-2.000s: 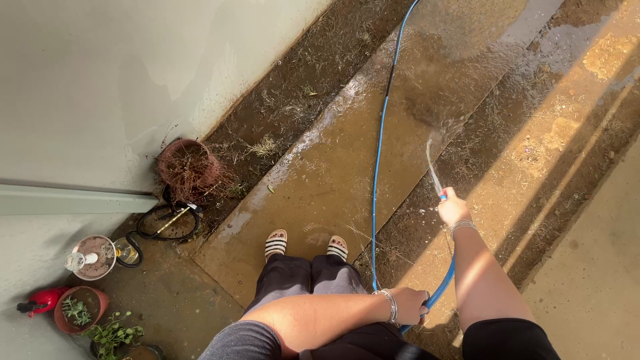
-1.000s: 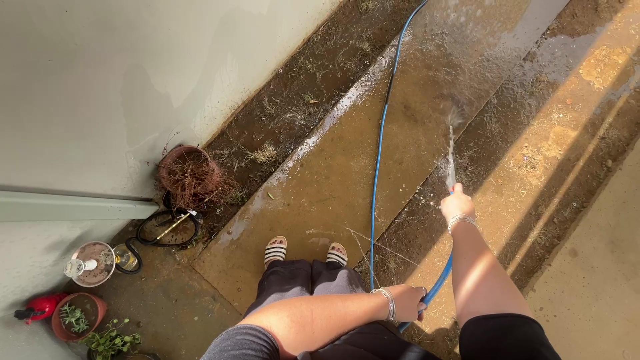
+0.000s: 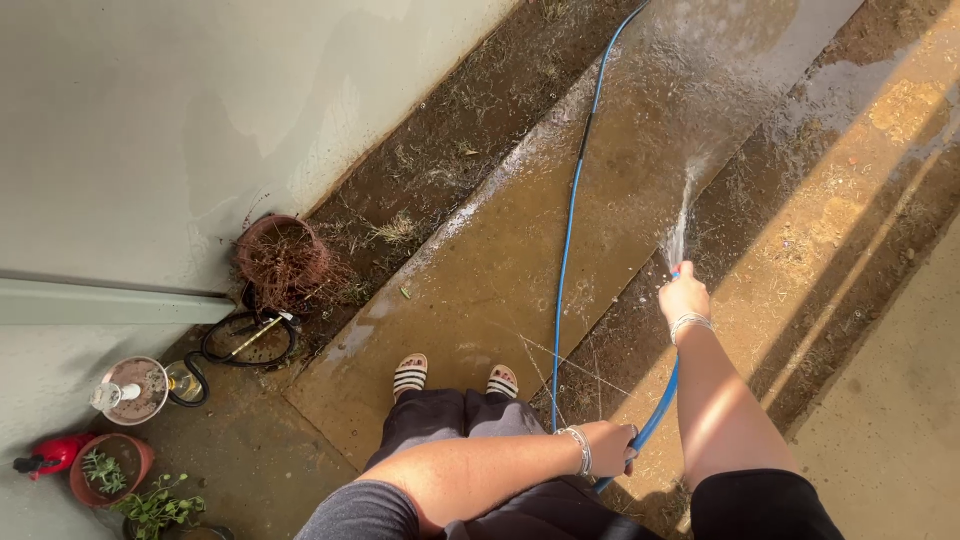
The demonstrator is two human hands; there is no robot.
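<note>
My right hand (image 3: 684, 295) grips the end of a blue garden hose, and its thumb is at the outlet. A spray of water (image 3: 681, 210) leaves it towards the top of the view and lands on the wet concrete path (image 3: 480, 285). Lower down, my left hand (image 3: 607, 448) is closed around a thicker-looking length of the blue hose (image 3: 660, 409) near my waist. A thinner-looking run of blue hose (image 3: 566, 255) with a black section lies along the path, left of my right hand. Thin jets of water cross near my left hand.
My feet in striped sandals (image 3: 410, 373) stand on the path. Left are a pale wall (image 3: 187, 112), a terracotta pot of dry twigs (image 3: 281, 262), a coiled black hose (image 3: 289, 349), a potted succulent (image 3: 105, 471) and a red object (image 3: 56, 455). Muddy soil strips (image 3: 457, 150) flank the path.
The water from the hose end has gone from a narrow curved stream to a wider, splashing spray. Both hands keep hold of the hose in about the same places.
</note>
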